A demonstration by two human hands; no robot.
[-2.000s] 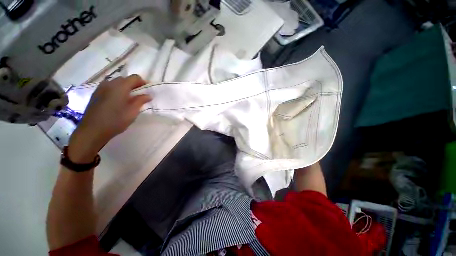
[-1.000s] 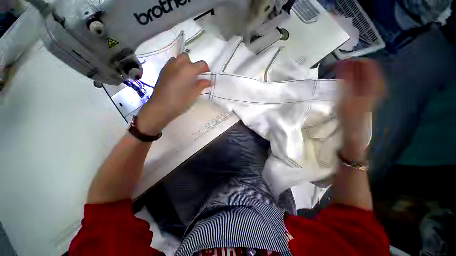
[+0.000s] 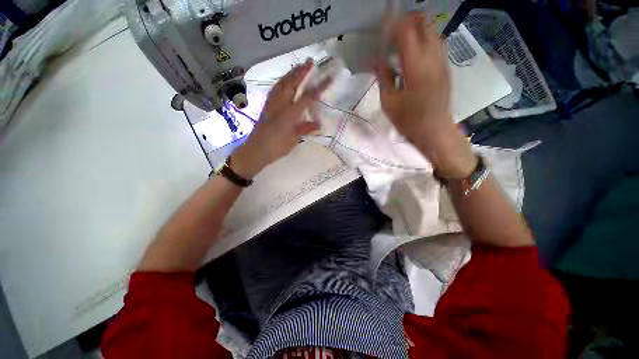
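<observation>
The white garment [image 3: 413, 200] with dark stitch lines lies bunched on the machine table, right of the needle, and hangs over the front edge toward my lap. My left hand [image 3: 286, 116] is over the garment's left part, fingers spread and blurred; a narrow white edge shows at its fingers, and I cannot tell whether it is gripped. My right hand [image 3: 415, 80] is raised in front of the machine arm, blurred, its fingertips pointing up; its hold is unclear. The lit needle area [image 3: 230, 120] of the sewing machine [image 3: 294, 26] is left of my left hand.
The white table [image 3: 91, 175] extends left, with a printed ruler along its front edge. A white plastic basket [image 3: 522, 73] stands at the back right, with pale cloth in it. Dark blue cloth lies behind it. Green cloth [image 3: 602, 224] is at the far right.
The view has shifted right to left across the scene. My right hand has moved from the garment's right end up to the machine arm. The garment's long strip is no longer stretched out and is bunched.
</observation>
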